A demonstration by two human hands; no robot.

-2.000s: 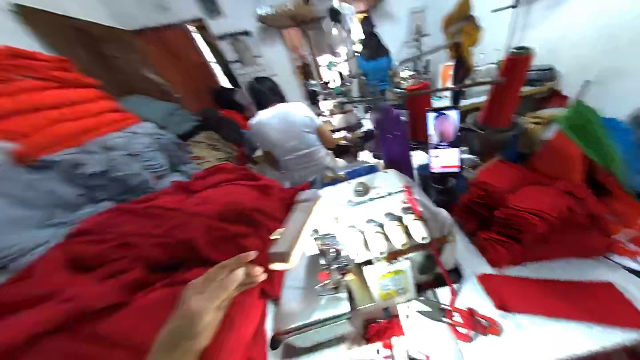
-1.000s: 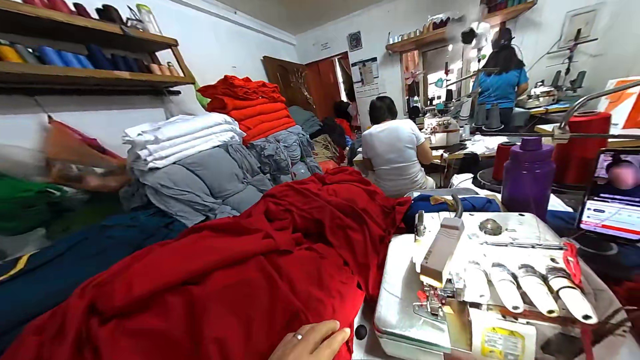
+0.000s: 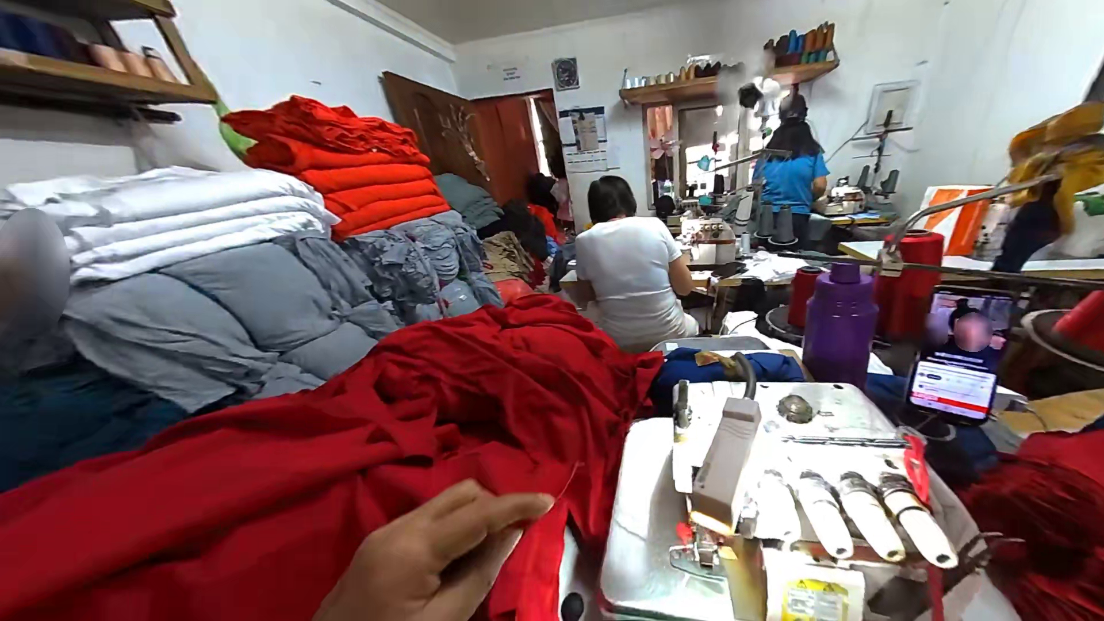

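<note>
My left hand [image 3: 431,552] is at the bottom centre, over a large heap of red fabric [image 3: 371,431]. Its index finger and thumb are close together and point right. A fine thread-like line [image 3: 567,483] runs up from the fingertips; whether they grip it or the cloth is not clear. Right of the hand is a white overlock sewing machine [image 3: 642,517] with a grey lamp-like box [image 3: 727,457], several white tapered parts [image 3: 867,517] and a yellow label [image 3: 815,599]. A strip of red fabric hangs along its left edge. My right hand is not in view.
Folded white [image 3: 198,211], grey [image 3: 233,302] and orange-red cloth [image 3: 345,168] is stacked at left. Behind the machine are a purple bottle [image 3: 841,323], red thread cones [image 3: 914,280] and a phone [image 3: 957,354]. Two people, one seated [image 3: 634,267], one standing [image 3: 789,168], are farther back.
The view has swung and shifted between frames. My left hand lay with fingers spread on the red fabric a second ago; now its index finger and thumb are drawn together, with the hand raised more.
</note>
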